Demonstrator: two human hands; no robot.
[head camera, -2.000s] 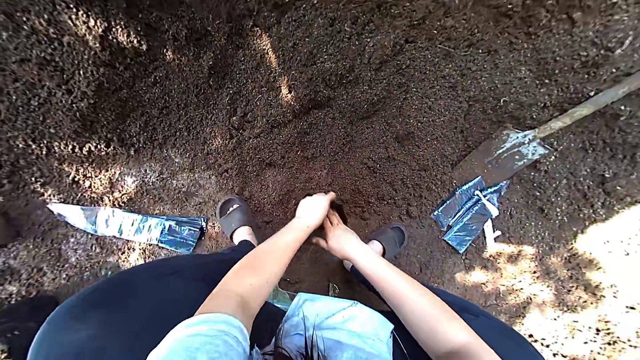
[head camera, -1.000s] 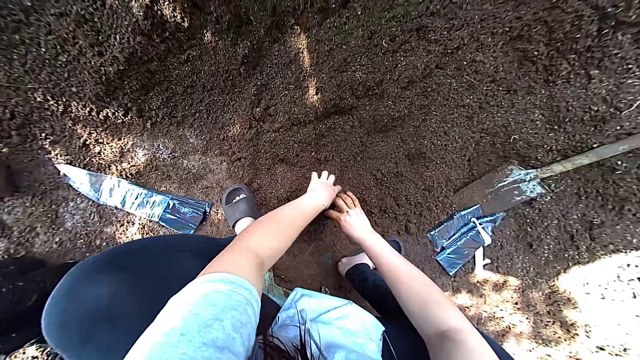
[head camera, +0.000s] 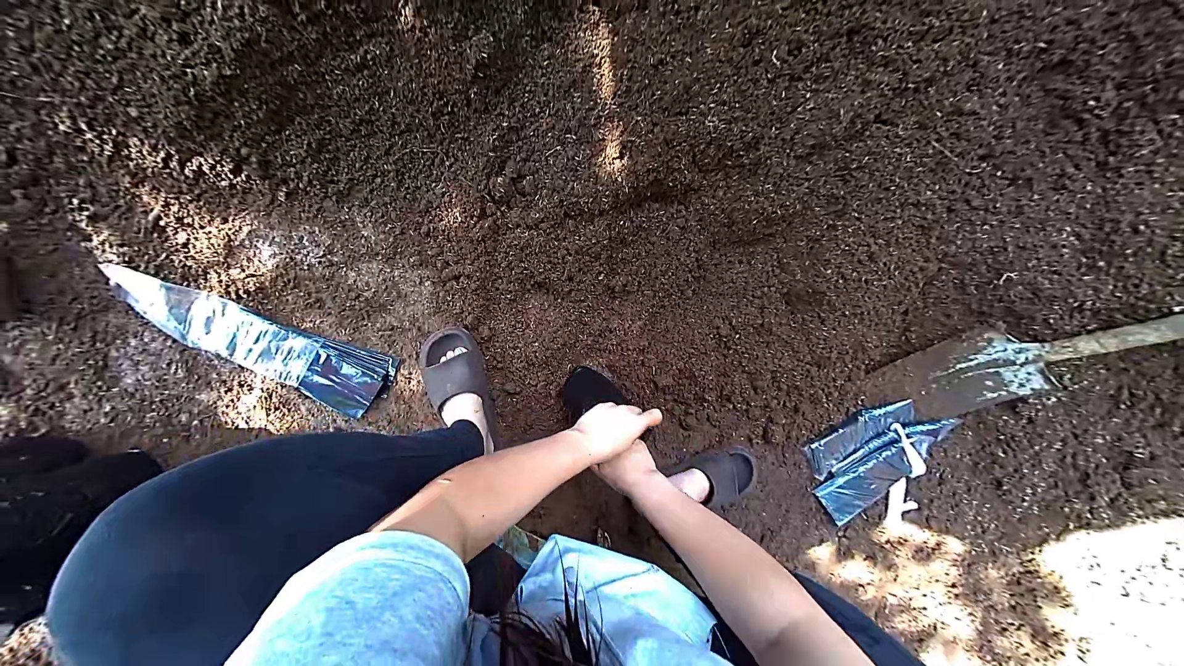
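Close to the ground between my feet, my left hand (head camera: 618, 431) lies over my right hand (head camera: 631, 465), the two touching. A black bag (head camera: 590, 388), apparently plastic, sticks out just beyond them, and both hands seem closed about its near part. My fingers are largely hidden behind one another, and the bag's mouth and contents cannot be made out. Loose dark brown soil (head camera: 647, 268) spreads out in front of the hands.
Flattened plastic bags (head camera: 250, 342) lie in a fanned stack at left. More folded bags (head camera: 860, 458) with a white strip (head camera: 897, 504) lie at right, beside a shovel (head camera: 971, 370). My sandals (head camera: 455, 375) flank the hands.
My hands were spread on the soil a second ago; they have since drawn back toward my body and come together. The black bag now shows beyond them.
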